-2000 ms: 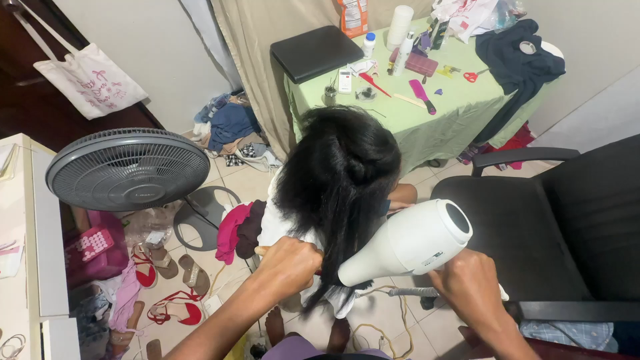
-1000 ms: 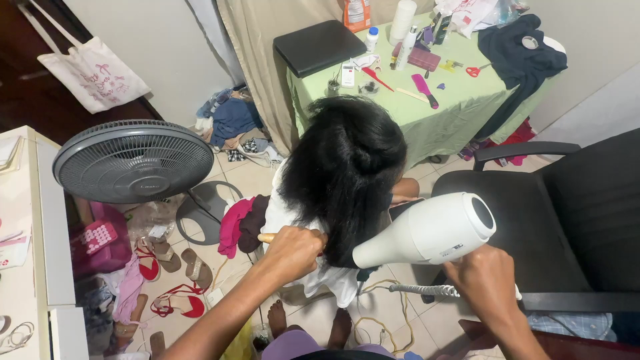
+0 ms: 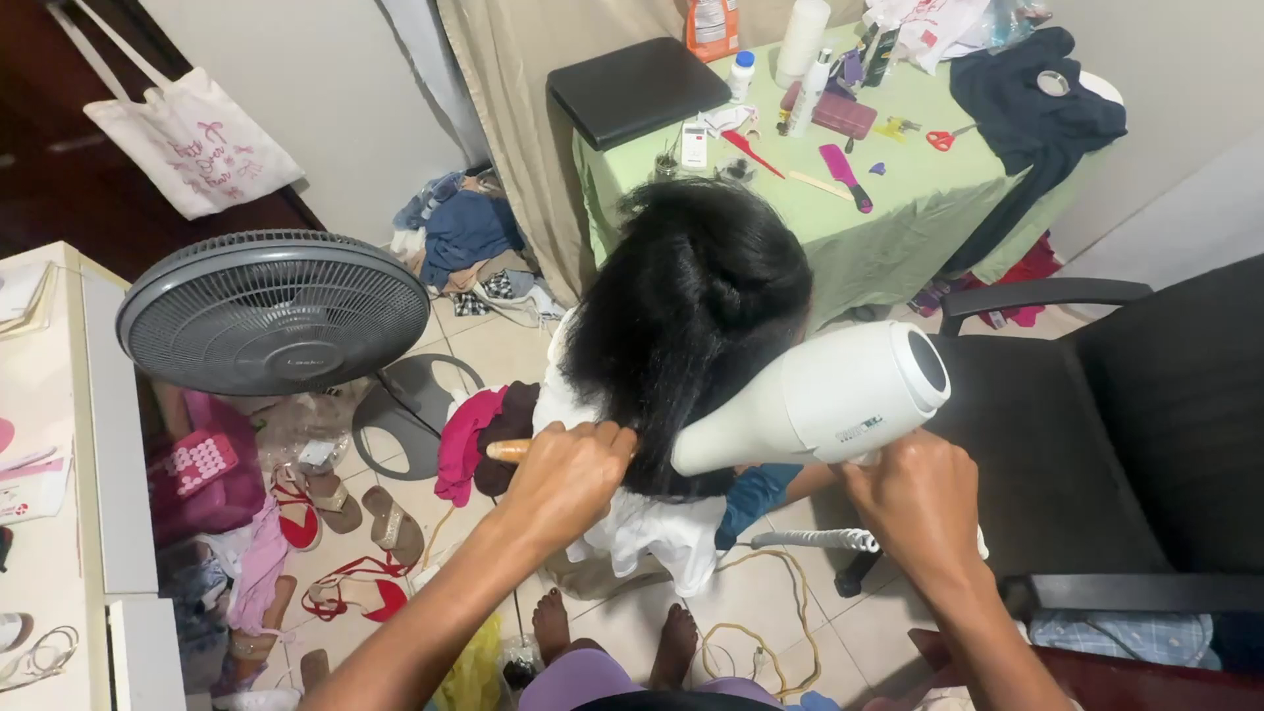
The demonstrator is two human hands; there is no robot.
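Observation:
A person with long black hair (image 3: 681,306) and a white top (image 3: 642,538) is in front of me, the top of the head toward the camera. My left hand (image 3: 578,469) is closed around the wooden handle (image 3: 509,451) of a hair tool at the left edge of the hair; its working end is hidden. My right hand (image 3: 913,494) grips a white hair dryer (image 3: 810,400) by its handle, mostly covered by the fingers. The dryer's nozzle points left at the lower lengths of hair, close to my left hand.
A grey fan (image 3: 276,311) stands left, above sandals (image 3: 393,528) and clothes on the floor. A green-covered table (image 3: 889,237) ahead holds combs, bottles and a black case (image 3: 637,91). At right is a black armchair (image 3: 1027,425); a yellowish cord (image 3: 805,632) lies near my feet.
Two seconds ago my left hand was beside the nozzle at the hair's lower end; the wooden handle now shows at its left. The dryer has shifted slightly up since one second ago.

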